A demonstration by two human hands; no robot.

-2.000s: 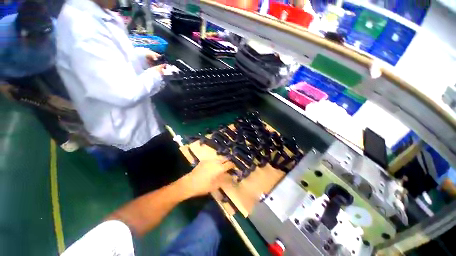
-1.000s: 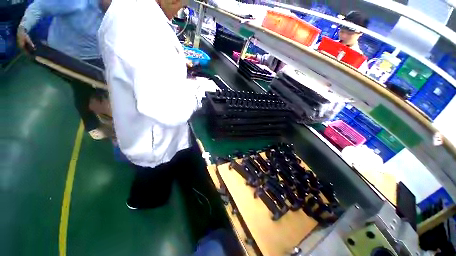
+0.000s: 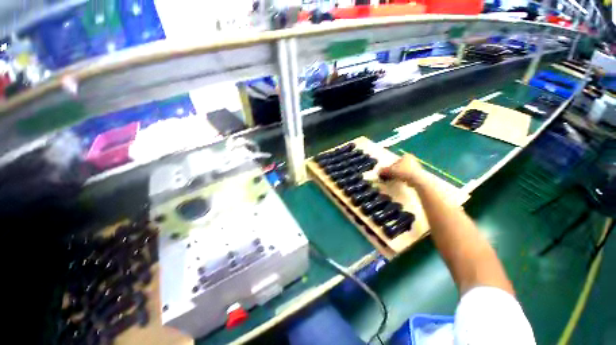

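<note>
My right hand [image 3: 402,168] is over the output cardboard [image 3: 413,195], its fingers closed around a small dark piece, seemingly a black plastic part mostly hidden by the fingers. Black plastic parts [image 3: 365,195] lie in neat rows on the left of this cardboard. The silver fixture [image 3: 236,276] stands to its left, with a pale green plate [image 3: 177,222], a dark round hole and a red button [image 3: 236,316] on its front. No black part can be made out in its nest. My left hand is not in view.
A heap of black parts lies on the infeed cardboard [image 3: 150,330] at lower left. A shelf post [image 3: 292,111] rises behind the output cardboard. A dark cable [image 3: 351,275] hangs over the bench edge. Another cardboard [image 3: 503,123] with parts lies further right.
The view has swung right from the infeed heap and white-coated coworker to the fixture and output cardboard. My left hand, on the infeed cardboard two seconds ago, is gone; my right hand has appeared.
</note>
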